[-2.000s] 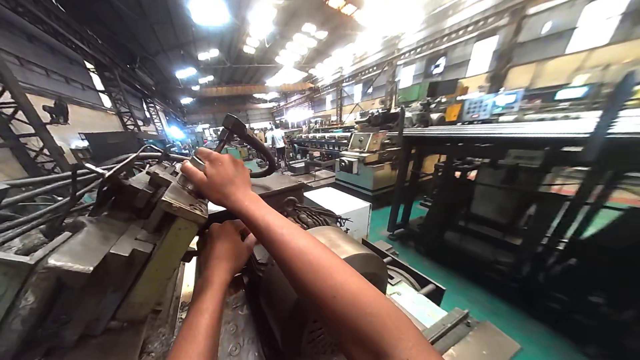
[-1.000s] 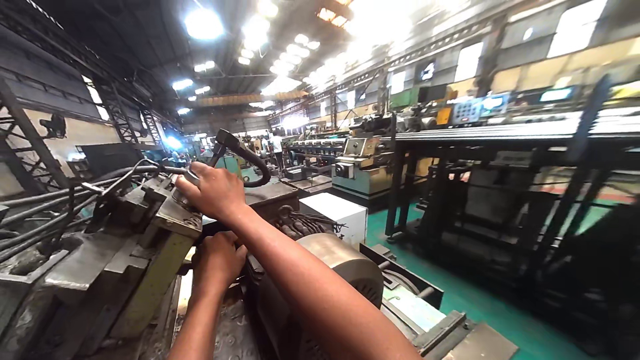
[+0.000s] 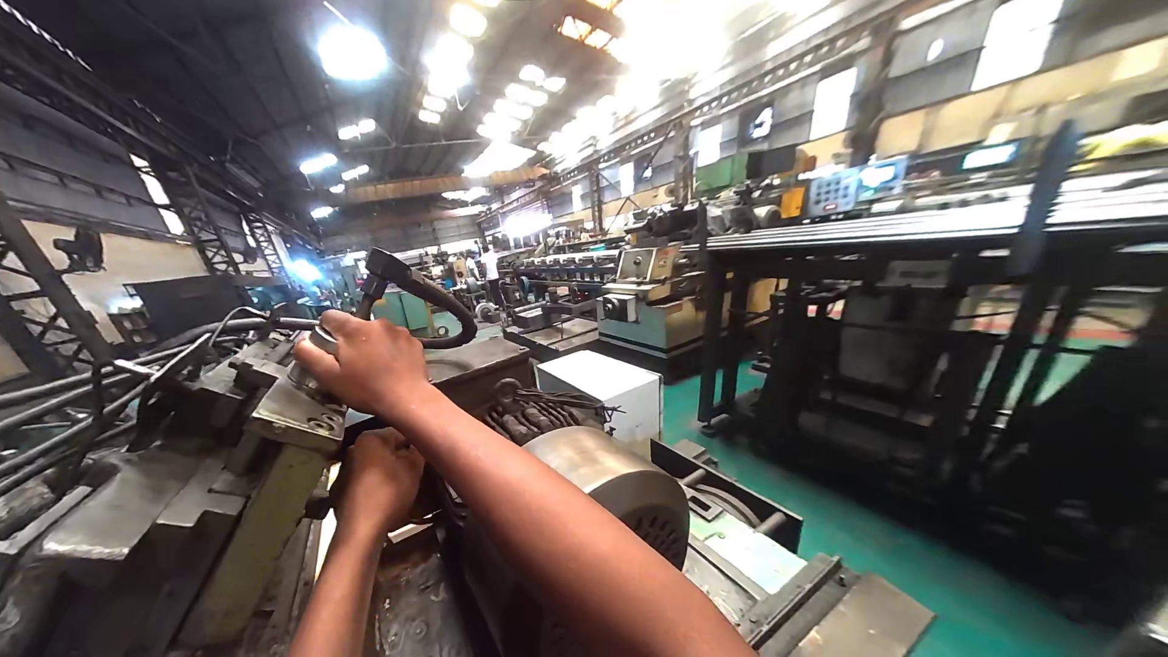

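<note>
My right hand (image 3: 370,360) is curled over a round metal knob or collar (image 3: 315,365) on top of a machine's metal block (image 3: 297,415). Just beyond its fingers rises a dark fitting with a curved black hose (image 3: 438,297). Below it, my left hand (image 3: 379,470) is bent in beside the block, fingers curled; what they touch is hidden. A rounded metal motor housing (image 3: 607,465) with a vented end lies to the right, partly behind my right forearm.
Cables (image 3: 109,383) run along the left. A white box (image 3: 602,383) stands past the motor. At right is a dark rack (image 3: 821,242) carrying long bars, over a green floor (image 3: 821,520). Farther off are a machine tool (image 3: 652,310) and a standing person (image 3: 491,269).
</note>
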